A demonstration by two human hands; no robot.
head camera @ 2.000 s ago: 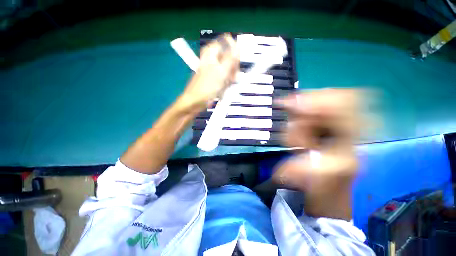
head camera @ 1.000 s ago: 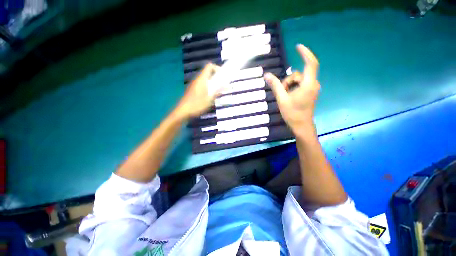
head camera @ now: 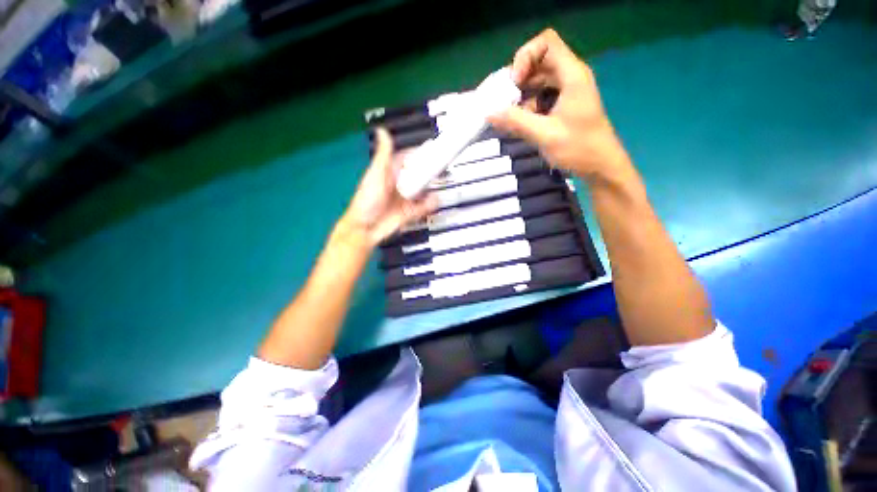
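Note:
A white stick unit is held slanted above the ribbed foam tray. My right hand grips its upper right end between thumb and fingers. My left hand is at its lower left end, fingers spread; whether they touch the unit is hard to tell. The black ribbed foam tray lies below, with several white units lying in its grooves, some with thin ends pointing left. The upper part of the tray is partly hidden by the held unit and my right hand.
The tray lies on a green bench. A blue table is at right, with a dark machine with a red button at its lower right. A red container is at the far left. Cluttered shelving is at upper left.
My right hand has moved up and closed on the unit's upper end. My left hand, earlier around the unit, has its fingers spread. The view has shifted, showing more of the left side.

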